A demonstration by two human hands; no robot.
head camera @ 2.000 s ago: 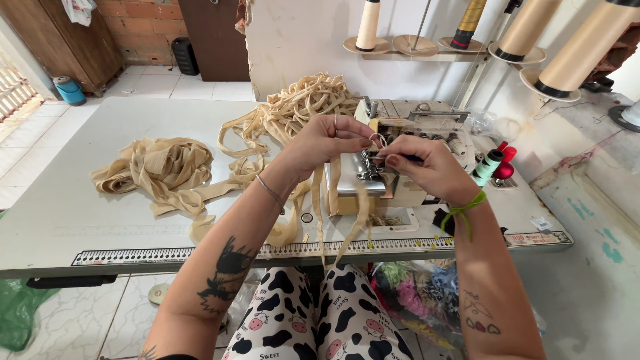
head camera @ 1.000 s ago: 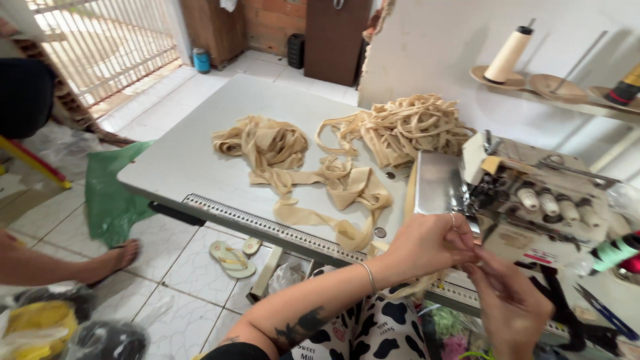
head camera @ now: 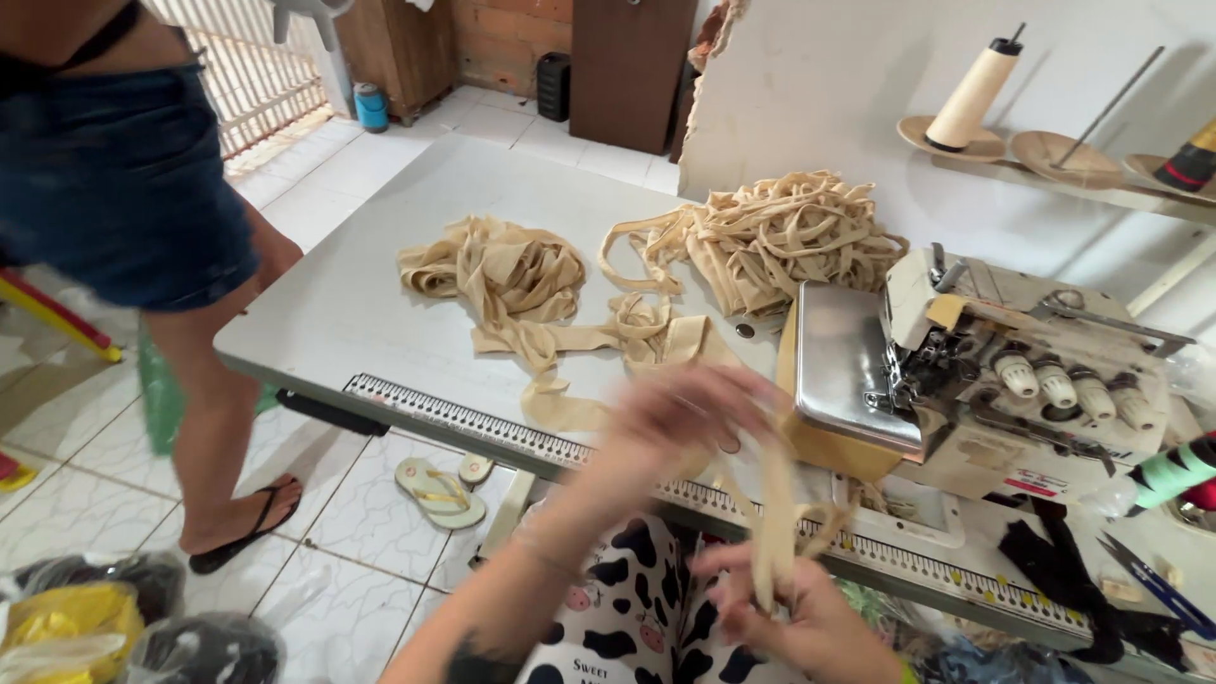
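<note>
My left hand (head camera: 689,413) is blurred above the table's front edge, at the upper end of a beige fabric strip (head camera: 774,508); its exact hold on the strip cannot be told. Lower down, over my lap, my right hand (head camera: 774,608) has its fingers around the same strip. A loose bundle of wide beige strips (head camera: 503,271) lies on the table, with a length trailing toward my left hand. Behind it rises a tangled heap of narrow beige strips (head camera: 788,237). The overlock sewing machine (head camera: 1035,361), with its metal plate (head camera: 845,370), stands to the right of my hands.
A measuring tape (head camera: 475,415) runs along the front edge of the table (head camera: 313,318). Blue thread snips (head camera: 1154,579) and black fabric (head camera: 1064,589) lie at right. Thread cones (head camera: 978,95) stand on a rack. A person (head camera: 123,180) stands at left, near filled bags (head camera: 76,627) and slippers (head camera: 442,492).
My hands have left the sewing machine and are now further apart, with a strip stretched between them. The view has turned left. A person now stands beside the table, where only a leg showed before.
</note>
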